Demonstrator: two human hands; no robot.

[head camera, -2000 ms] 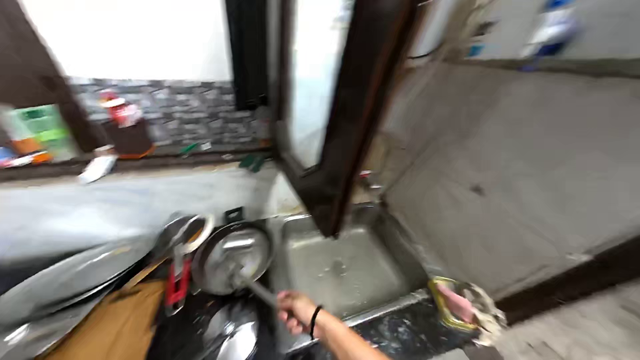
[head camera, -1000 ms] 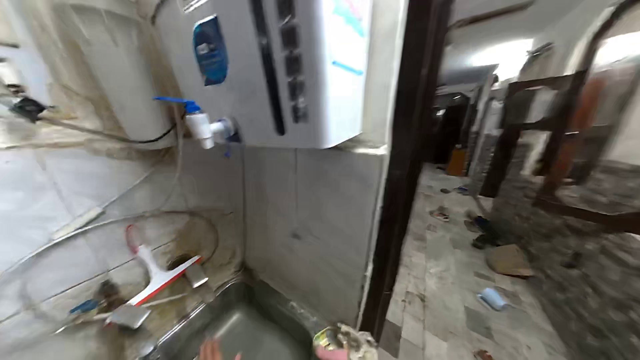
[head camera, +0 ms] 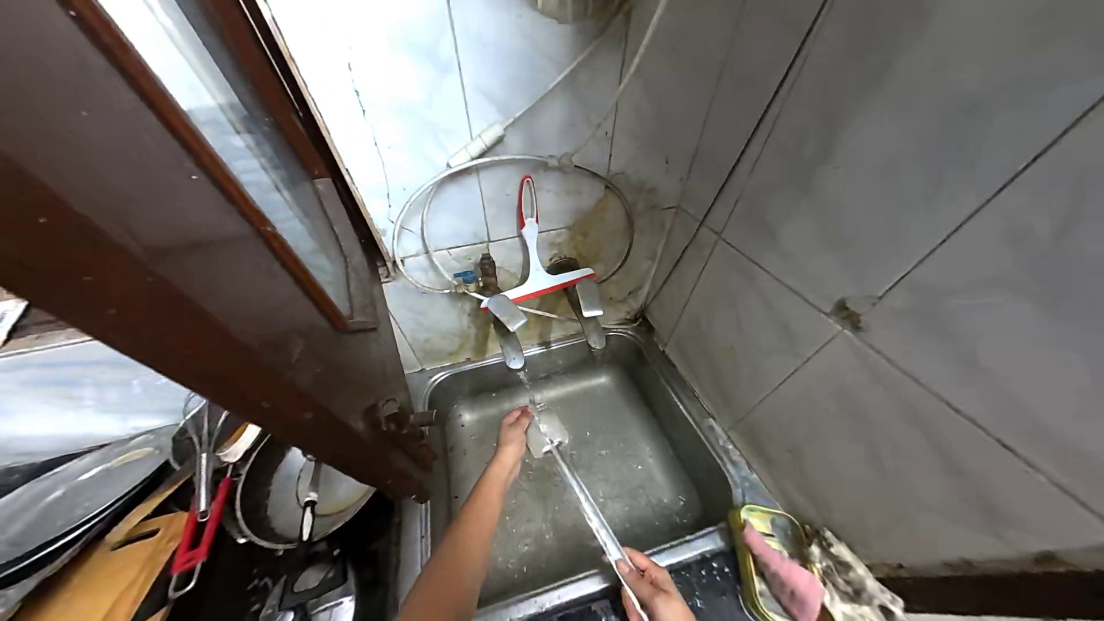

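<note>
My right hand [head camera: 651, 586] is closed around the handle end of a long metal spatula [head camera: 591, 511], near the front rim of the steel sink [head camera: 612, 483]. The spatula's flat head [head camera: 547, 431] lies over the basin in a thin stream of water from the left faucet [head camera: 509, 345]. Beside that head is my left hand [head camera: 515, 431], its fingertips at the edge; whether they grip it cannot be told. A second faucet [head camera: 592, 326] stands to the right. Across both taps rests a white and red squeegee [head camera: 539, 280].
An open wood-framed window sash [head camera: 216, 285] hangs over the left side. Below it are a pan [head camera: 259, 492], a red-handled utensil [head camera: 203, 539] and a wooden board [head camera: 129, 569]. A green-yellow tray [head camera: 746, 552] with a pink cloth [head camera: 785, 573] sits at the right front corner, beside a tiled wall.
The view has swung to the faucets. Two seconds ago one hand held a metal handle over the pan at left; now both hands are over the sink, with the spatula under running water.
</note>
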